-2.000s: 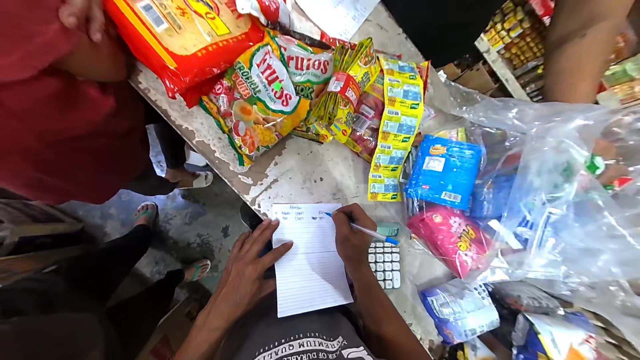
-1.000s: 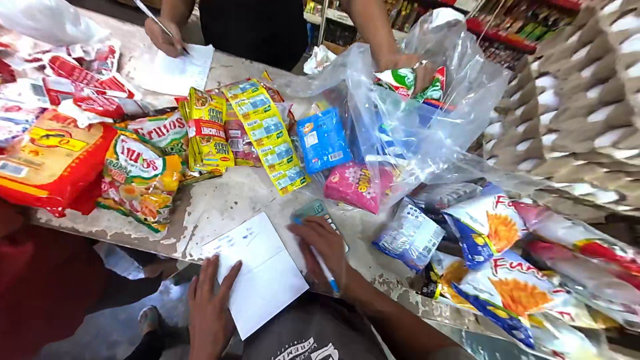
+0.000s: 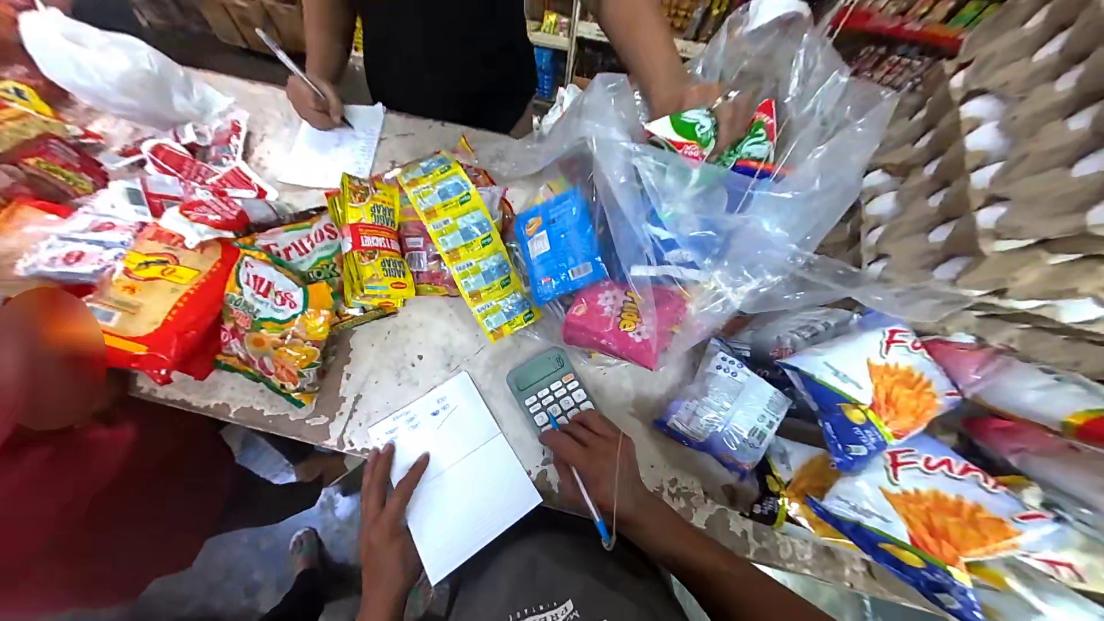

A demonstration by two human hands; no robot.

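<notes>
A small notepad (image 3: 461, 470) with handwriting on its upper part lies at the worn counter's near edge. My left hand (image 3: 390, 509) rests on the pad's left edge, fingers apart, thumb on the paper. In my right hand (image 3: 595, 453) is a blue-and-white pen (image 3: 589, 500), its tip over the keys of a grey calculator (image 3: 550, 388). The calculator lies just right of the pad. Beyond it are a pink pack (image 3: 612, 326), a blue pack (image 3: 559, 243) and a strip of yellow sachets (image 3: 473, 246).
Across the counter (image 3: 405, 345), a person writes on paper (image 3: 332, 147) and reaches into a clear plastic bag (image 3: 802, 198). Snack packs (image 3: 940, 509) pile up at right, with egg trays (image 3: 1026, 172) behind. Food packs (image 3: 276, 319) cover the left side, where a person in red stands.
My right hand has left the notepad and moved right to the calculator, still with the pen. The view has swung to show more of the counter's far side.
</notes>
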